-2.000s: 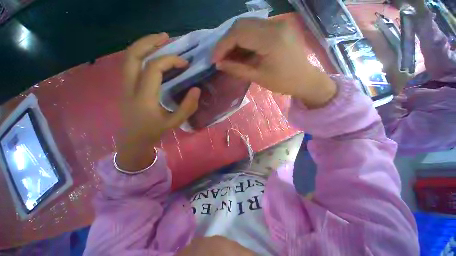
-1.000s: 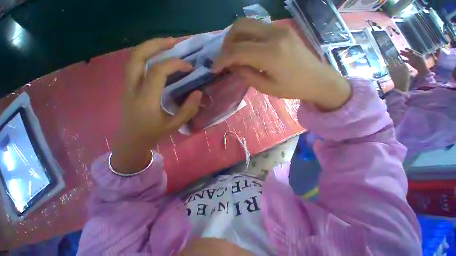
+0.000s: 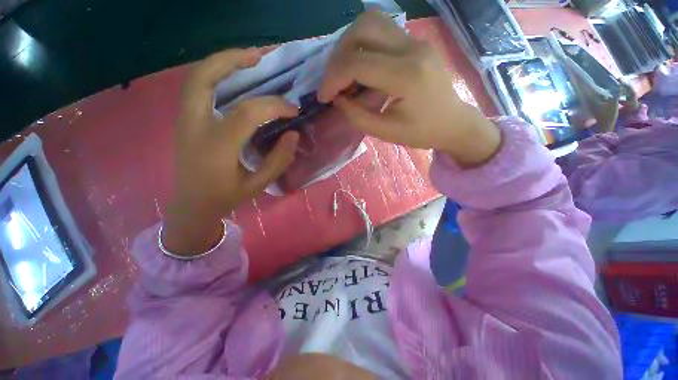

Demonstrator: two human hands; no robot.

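A stack of tablets with white sleeves is held tilted on edge above the red bench top. My left hand grips the stack from its left side, with the thumb on the near face and the fingers over the top edges. My right hand has its thumb and fingertips pinched at the upper edge of the nearest tablet. What the right fingertips touch is partly hidden. Another tablet with a bright screen lies on a white sleeve at the far left.
The dark green conveyor belt runs behind the red bench, with a clear plastic scrap at its edge. Several tablets lie at the right, one lit, beside a coworker's arm. A red crate stands at lower right.
The right fingertips have shifted slightly along the tablet's edge. The left hand still grips the stack. The coworker's hands at the right have moved among their tablets.
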